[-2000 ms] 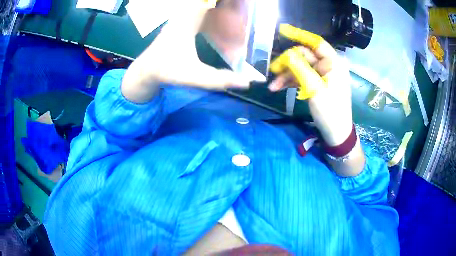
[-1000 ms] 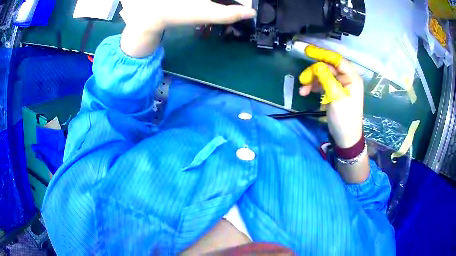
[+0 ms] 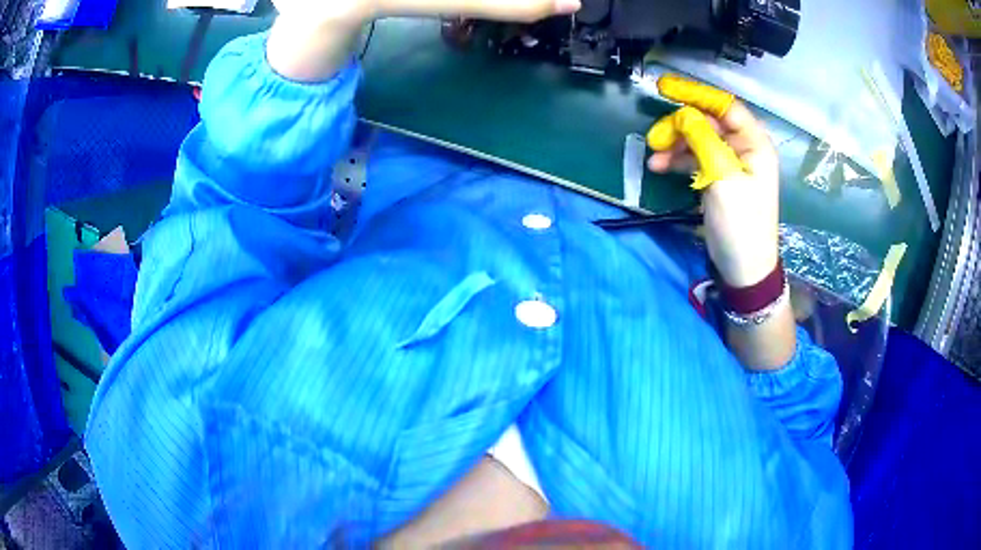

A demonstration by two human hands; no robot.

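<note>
The black light engine (image 3: 656,30) lies at the top of the view, with its round lens at its right end. It is cut off by the top edge. My left hand (image 3: 430,9) reaches to the left end of the light engine. Most of it is cut off by the top edge, so its grip cannot be told. My right hand (image 3: 715,140) is just in front of the light engine, with yellow finger cots on bent fingers. A small bright whitish piece (image 3: 645,82) shows at its fingertips; whether the fingers grip it cannot be told.
The green mat (image 3: 484,124) lies under the light engine. A large white sheet (image 3: 839,97) is at the right, with tape strips (image 3: 882,288) and clear film (image 3: 828,263) nearer me. Spare yellow finger cots (image 3: 944,62) lie far right. A metal rail (image 3: 952,252) runs along the right edge.
The shiny mirror-like plate held between my hands two seconds ago is no longer visible. My left hand has moved up to the light engine. My right hand has moved slightly right.
</note>
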